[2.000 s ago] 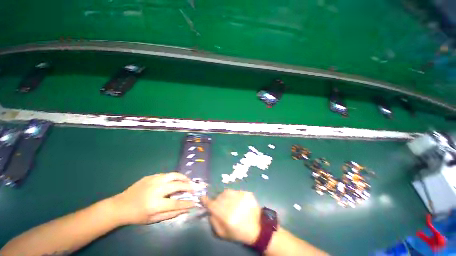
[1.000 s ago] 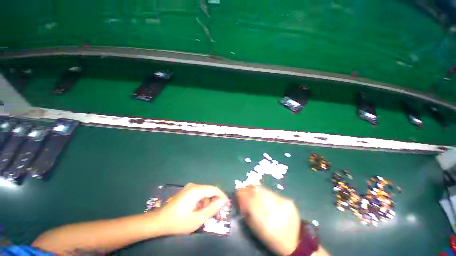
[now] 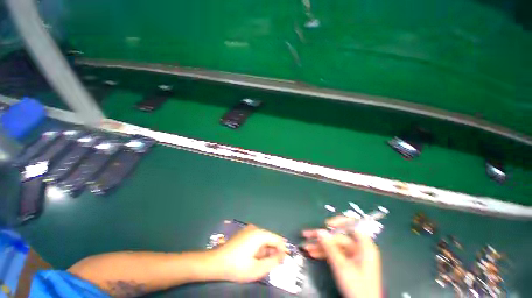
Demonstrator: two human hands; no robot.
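A phone body (image 3: 287, 275) lies on the dark green bench at the lower middle, with a bright silvery right end. My left hand (image 3: 248, 255) rests over its middle, fingers curled on it; its other end shows left of the hand. My right hand (image 3: 349, 250) is blurred, just right of the phone body, at the near edge of the small white pieces (image 3: 373, 224). A thin pale stick, perhaps tweezers, shows by its fingers, though blur hides the grip. Small copper-and-black parts (image 3: 469, 270) lie piled at the lower right.
Several phone bodies (image 3: 122, 166) lie in a row at the left, beside a blue object (image 3: 23, 118). A white-edged rail (image 3: 303, 169) crosses behind the bench. Spaced phones (image 3: 241, 113) lie on the green conveyor. A pale post (image 3: 55, 64) stands at the upper left.
The view has swung left, so the scene sits further right. The phone body has turned from upright to lying crosswise under my left hand. My right hand has moved from the phone to the white pieces.
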